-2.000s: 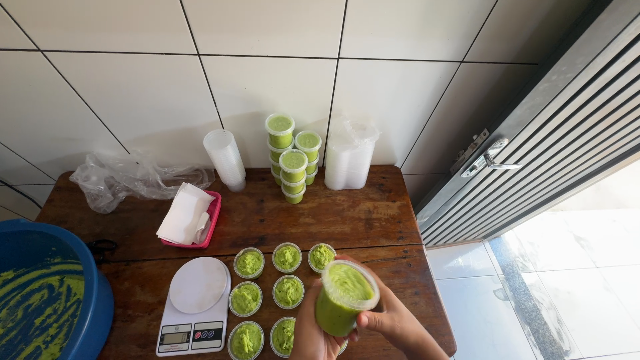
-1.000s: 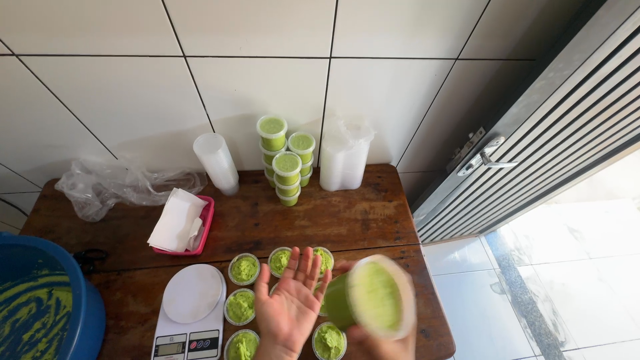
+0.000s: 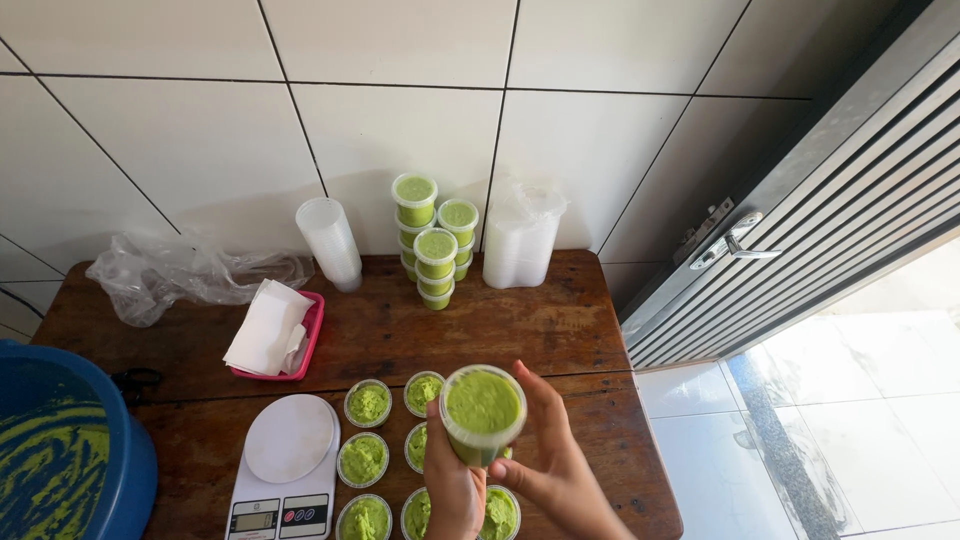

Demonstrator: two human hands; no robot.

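Observation:
A clear plastic cup of green paste [image 3: 482, 403] is held up above the table, its top toward me. My left hand [image 3: 454, 480] grips it from the left and below. On its right side, my right hand [image 3: 551, 457] has the thumb at the cup's lower wall and the fingers spread near the rim; whether they press on it is hard to tell. Beneath and left of the hands stand rows of open cups filled with green paste [image 3: 363, 459], some partly hidden by the hands. Stacked lidded green cups [image 3: 435, 251] stand near the wall.
A kitchen scale [image 3: 289, 442] lies left of the cups, beside a blue tub [image 3: 139, 480] smeared with green. Farther back are a pink tray [image 3: 319, 330] with white papers, black scissors [image 3: 136, 379], a plastic bag [image 3: 142, 281], nested empty cups [image 3: 330, 244] and wrapped white stacks [image 3: 523, 240]. A door stands right.
A second ago my left hand was open, palm up, apart from the cup in my right hand. Now the left grips the cup, which has moved left, and the right fingers are spread beside it.

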